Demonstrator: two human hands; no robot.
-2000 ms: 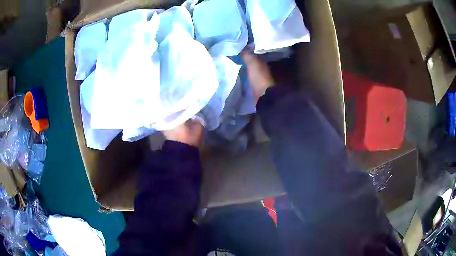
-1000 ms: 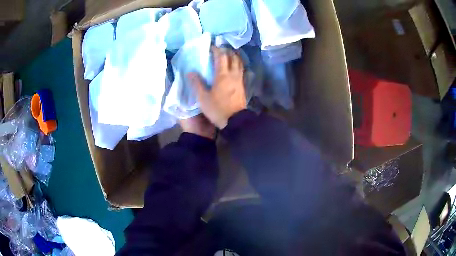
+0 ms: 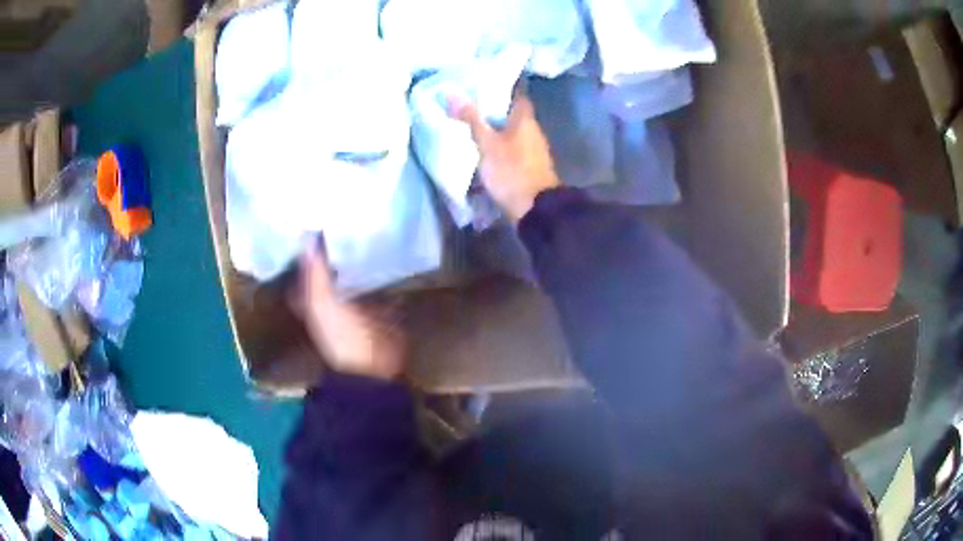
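An open brown packing carton [image 3: 676,285] holds rows of white-wrapped bundles [image 3: 317,127] with pale blue showing through, mostly in its far and left parts. My right hand [image 3: 512,153] is inside the carton with thumb and fingers around a white bundle [image 3: 444,127] in the middle; its grip is partly hidden. My left hand [image 3: 343,317] is blurred, inside the carton's near left part, just below the bundles. Its fingers point up and appear empty.
A green table [image 3: 174,349] lies left, with an orange and dark-blue object [image 3: 125,193], crinkled clear plastic bags [image 3: 63,254], light-blue pieces [image 3: 127,512] and a white sheet [image 3: 201,465]. A red stool [image 3: 850,238] and another carton [image 3: 866,380] stand right.
The view has shifted, so the carton appears further right and higher. My left hand has moved left and nearer, away from the middle bundle. My right hand's fingers have spread around the bundle.
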